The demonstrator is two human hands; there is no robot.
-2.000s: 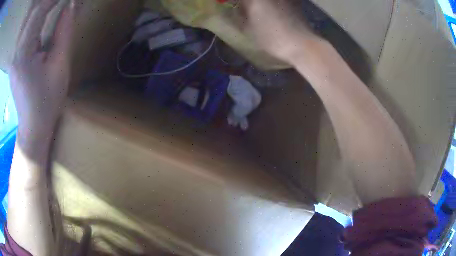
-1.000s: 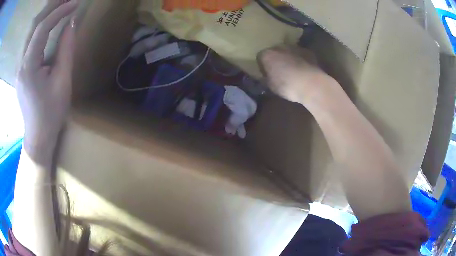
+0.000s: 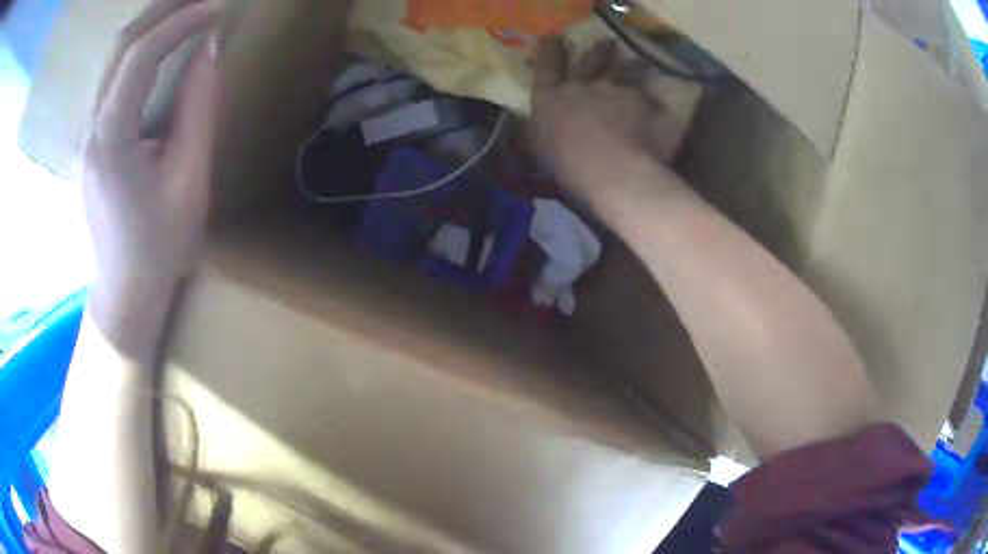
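An open brown cardboard carton (image 3: pixel 433 433) is in front of me. A pale yellow plastic bag (image 3: pixel 455 65) with an orange patch lies in its far part. My right hand (image 3: pixel 594 114) is on the bag, fingers spread over its surface; whether they pinch it cannot be told. My left hand (image 3: pixel 152 173) is at the carton's left wall, fingers curled over the edge with nothing else seen in it. Deeper inside are a blue-purple item (image 3: pixel 401 206), a white crumpled item (image 3: pixel 563 249), a small white block (image 3: pixel 399 122) and a thin white cord (image 3: pixel 379 198).
A carton flap (image 3: pixel 758 54) stands at the upper right, with another flap (image 3: pixel 910 216) beyond it. A dark cord (image 3: pixel 661 60) lies at the carton's far side. Bright blue plastic (image 3: pixel 49 379) shows at the lower left, and more at the lower right edge.
My right hand has moved up and left, from the bag's near right edge onto its face. The bag's printed text is now covered. The view has shifted; my left hand stays at the carton wall.
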